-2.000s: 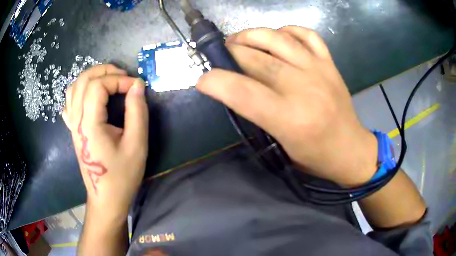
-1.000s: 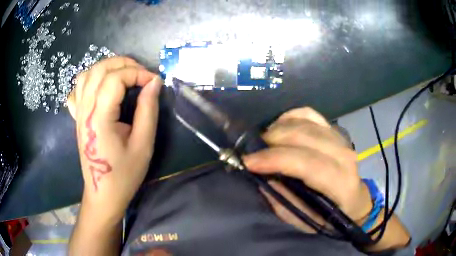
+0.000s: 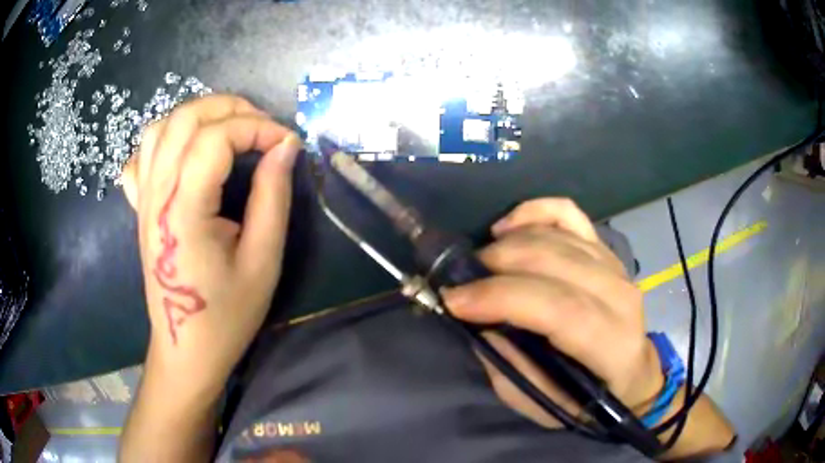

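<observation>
A blue circuit board (image 3: 466, 129) lies flat on the dark green bench, its silvery middle washed out by glare. My right hand (image 3: 561, 289) holds a soldering iron (image 3: 384, 201) by its black handle. The iron's tip is at the board's lower left corner, with the thin solder feed tube (image 3: 357, 237) beside the barrel. My left hand (image 3: 213, 194) is at the board's left end, thumb and forefinger pinched together beside the tip. Whatever is between those fingertips is too small or hidden to make out.
Loose glassy components (image 3: 59, 136) are scattered left of my left hand. Part of another blue board (image 3: 50, 20) shows at the upper left. Black cords (image 3: 715, 298) loop past my right wrist, which has a blue band (image 3: 668, 378). The bench's front edge runs by my body.
The iron has swung from across the board's right part to its lower left corner as my right hand moved down. My left hand and the board's visible left end have shifted slightly right.
</observation>
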